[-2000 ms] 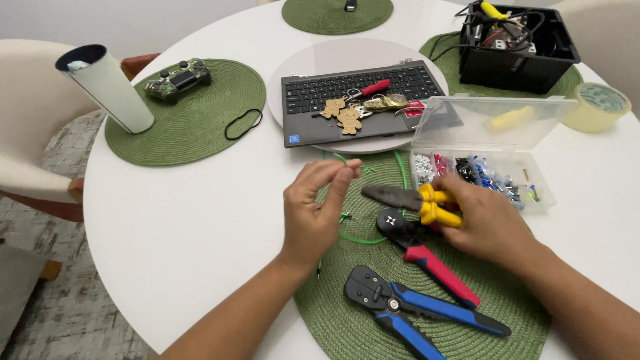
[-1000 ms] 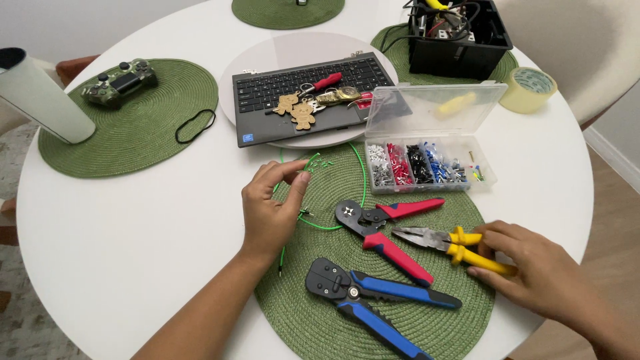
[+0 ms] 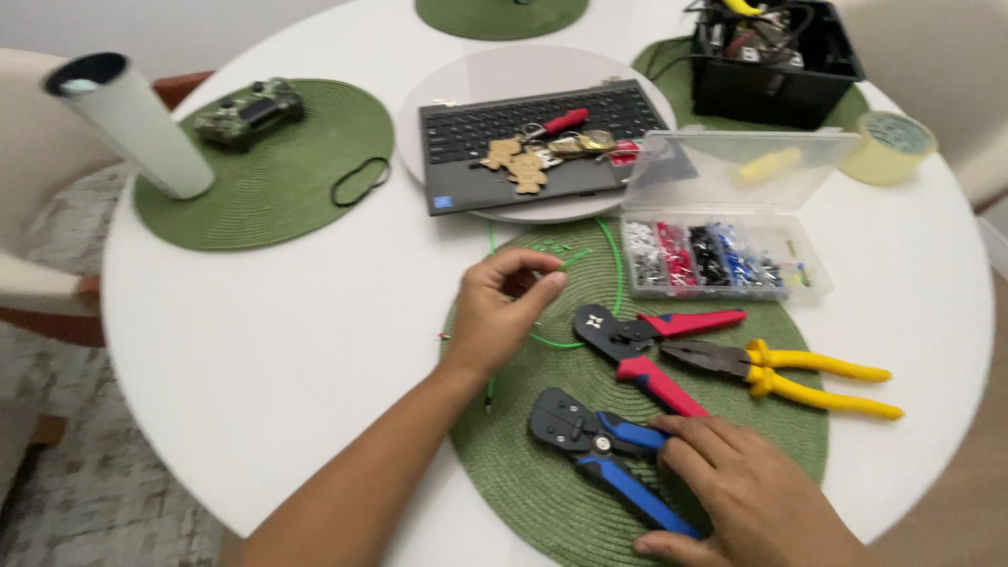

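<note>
My left hand [image 3: 508, 303] pinches the end of a green wire [image 3: 617, 264] between thumb and forefinger. The wire loops over the green woven placemat [image 3: 512, 496]. My right hand [image 3: 732, 480] lies over the handles of a blue-handled crimping or stripping tool [image 3: 602, 445], fingers on one handle and thumb by the other; whether it grips them is unclear. Above that tool lies a red-handled ferrule crimper [image 3: 602, 327]. Yellow-handled combination pliers [image 3: 787, 374] rest to its right, jaws beside it. Short green pieces [image 3: 555, 248] lie beyond my left hand.
An open clear plastic case [image 3: 709, 291] holds sorted ferrules. Behind it are a laptop [image 3: 520, 185] with keys and tags, a black bin [image 3: 772, 94] and a tape roll [image 3: 890, 150]. A game controller [image 3: 250, 114], a black loop [image 3: 360, 181] and a white cylinder [image 3: 138, 130] stand left.
My right hand held the yellow-handled pliers; it has let them go and moved to the blue-handled tool. The pliers now lie on the right. My left hand stays near the wire.
</note>
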